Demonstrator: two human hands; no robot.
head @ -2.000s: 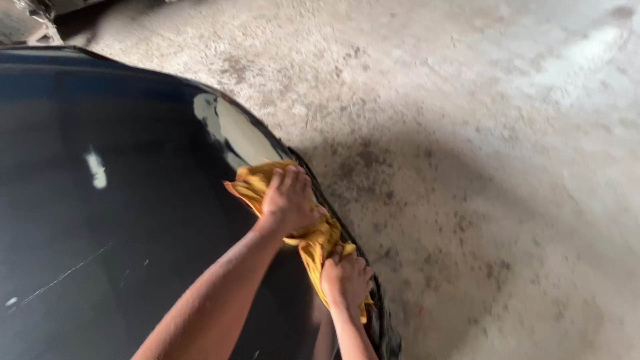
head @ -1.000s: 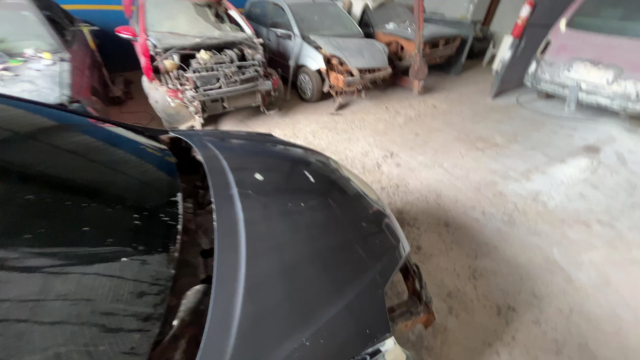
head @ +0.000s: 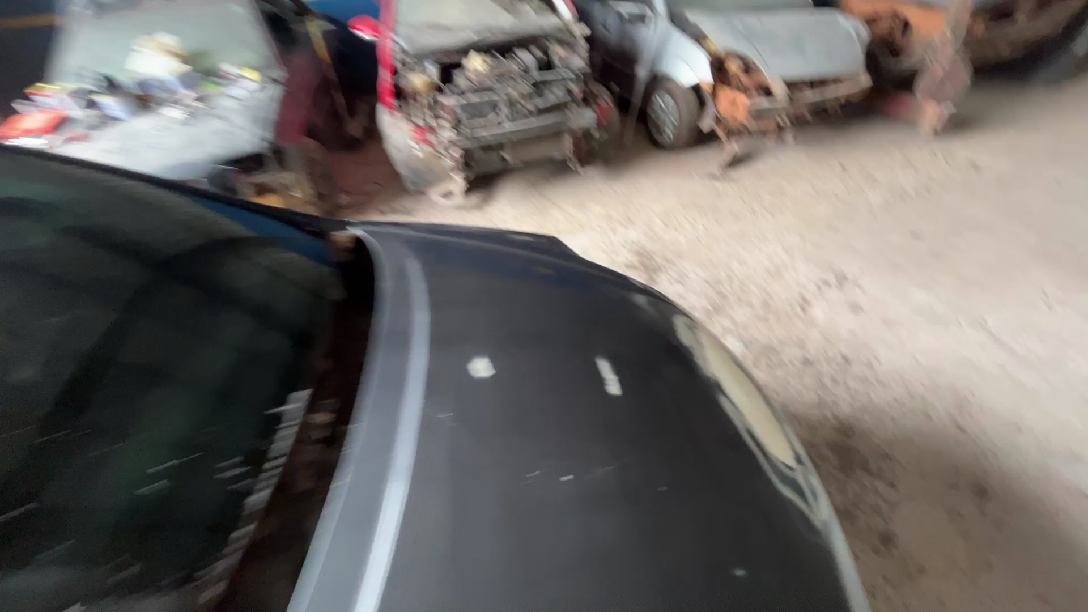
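Neither of my hands is in the head view, and no cloth shows. A dark car hood (head: 544, 442) fills the lower middle, with small pale spots on it and a beige filler patch (head: 756, 399) along its front edge. Left of the hood is a dark windshield (head: 153, 382), separated from it by an open gap at the cowl (head: 327, 425). The picture is blurred.
Beyond the hood stand a red car with its front stripped and engine bay exposed (head: 510, 110), and a light blue-grey car (head: 773, 47) without its bumper. Assorted items lie on a pale car panel (head: 170, 136) at upper left. Rough concrete floor (head: 935, 255) stretches along the right.
Two seconds ago both my hands pressed a yellow cloth on the hood's front edge; hands and cloth are now out of view. The view has swung up toward the windshield and parked cars.
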